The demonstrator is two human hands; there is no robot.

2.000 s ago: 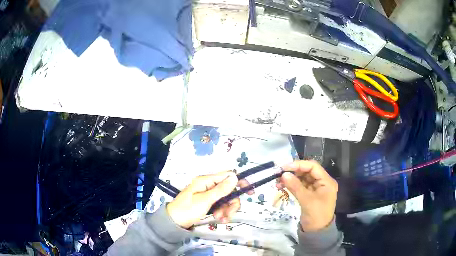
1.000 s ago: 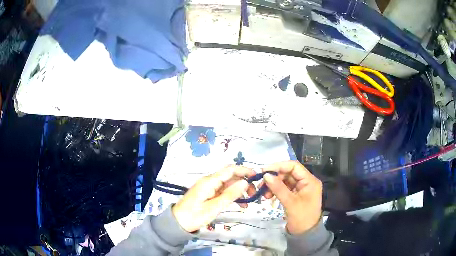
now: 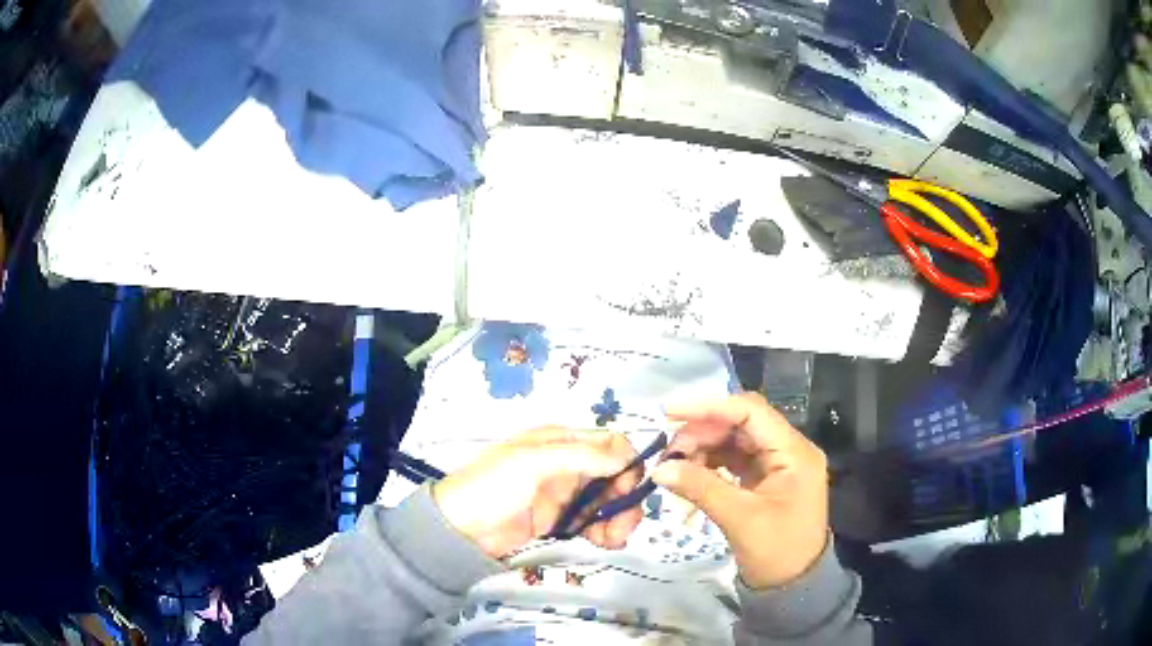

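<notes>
A narrow dark navy strip [image 3: 606, 495] is held between my two bare hands over the floral lap cloth [image 3: 594, 358]. My left hand [image 3: 537, 490] grips doubled parts of the strip. Part of the strip trails out to the left of this hand, towards the dark bin. My right hand [image 3: 756, 486] pinches the strip between thumb and finger, close to my left fingertips. The strip's parts cross between the hands; how they are folded is partly hidden by the fingers.
A white machine table [image 3: 594, 240] lies ahead, with blue cloth [image 3: 329, 88] at left and yellow-red scissors [image 3: 941, 240] at right. The sewing machine [image 3: 708, 82] stands behind. A pale green strip [image 3: 464, 265] hangs over the table edge. A dark bin with a blue rim [image 3: 356, 416] is lower left.
The strip was looped between the fingers a second ago; its parts now lie crossed and more drawn together. My right hand has shifted slightly, still pinching it.
</notes>
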